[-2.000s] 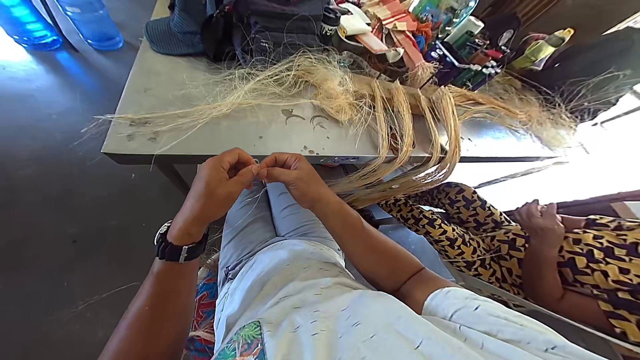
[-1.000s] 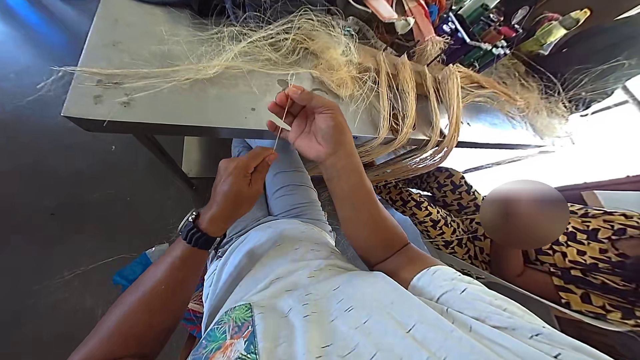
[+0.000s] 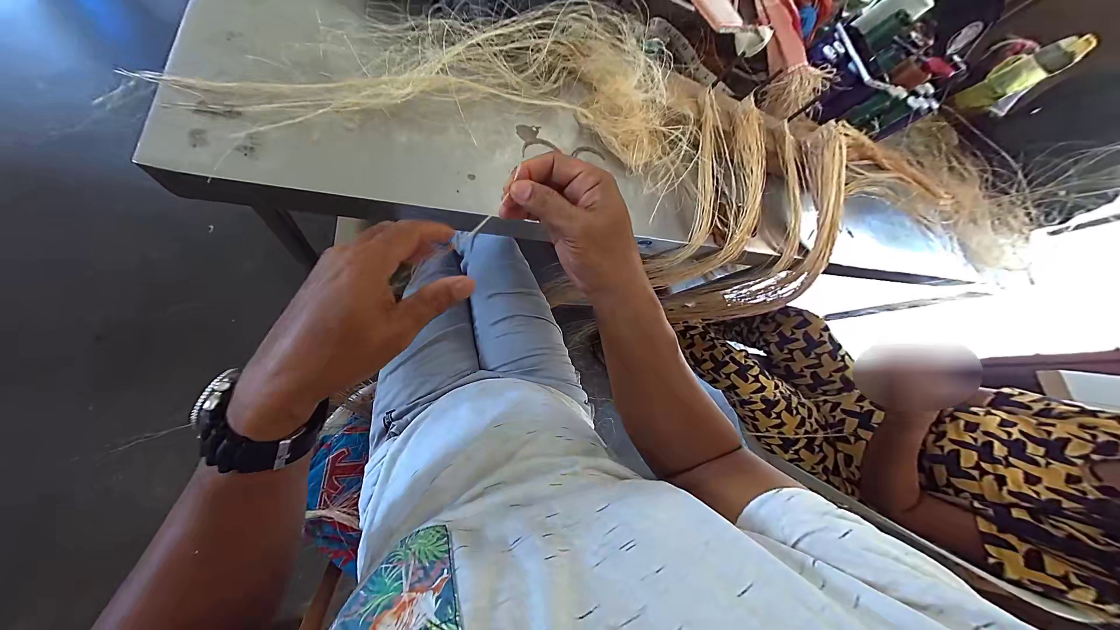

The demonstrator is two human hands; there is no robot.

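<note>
My right hand [image 3: 573,214] pinches a thin pale fiber strand [image 3: 481,226] just over the table's front edge. To its left, my left hand [image 3: 350,306] has thumb and fingers apart, near the strand's lower end, with nothing visible between them. Beyond both hands, a tangled heap of pale plant fibers [image 3: 604,79] lies on the metal table [image 3: 289,162], its thin ends trailing left. Several combed fiber bundles [image 3: 744,188] hang in loops over the front edge, right of my right hand. The strand's far end is hidden by my fingers.
A person in patterned clothing [image 3: 1024,472] sits at the right. Pink strips [image 3: 781,35], a yellow-green item [image 3: 1019,74] and other clutter lie at the table's back right. Below the table's edge are my legs [image 3: 516,306]. A blue and red patterned cloth [image 3: 337,490] is beside my seat.
My hands were close together two seconds ago, then drew apart with a strand between them. My left hand has since risen and its fingers have spread. My right hand has turned, its fingers now curled in.
</note>
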